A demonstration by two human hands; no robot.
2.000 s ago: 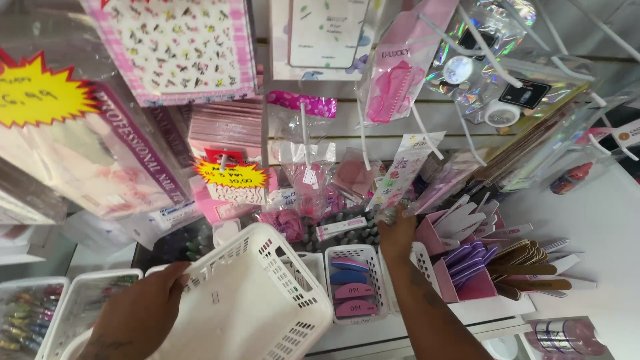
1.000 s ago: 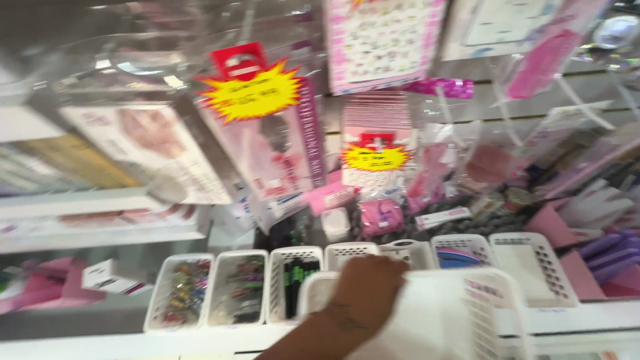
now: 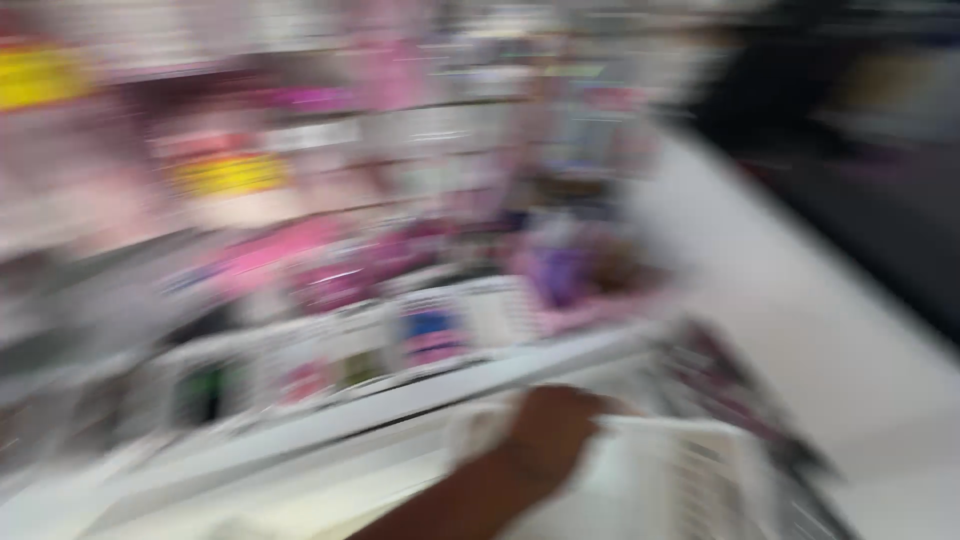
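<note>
The view is strongly blurred. At the bottom centre my left hand (image 3: 559,427) grips the rim of a white plastic basket (image 3: 675,480), whose slotted wall shows at the lower right. The basket is held in front of the shelf's front edge. My right hand is out of view. Beyond the basket stands a row of small white baskets; one holds blue and pink items (image 3: 433,330), and beside it is a basket with a pale inside (image 3: 499,311).
Pink and white packages (image 3: 330,262) fill the display behind, with yellow price tags (image 3: 232,174) at the left. Purple items (image 3: 559,270) stand in a pink holder. A white panel (image 3: 787,277) slants down the right side, beside a dark area.
My right hand, among the packages two seconds ago, is out of view. The view has swung right since one second ago. My left hand still holds the basket.
</note>
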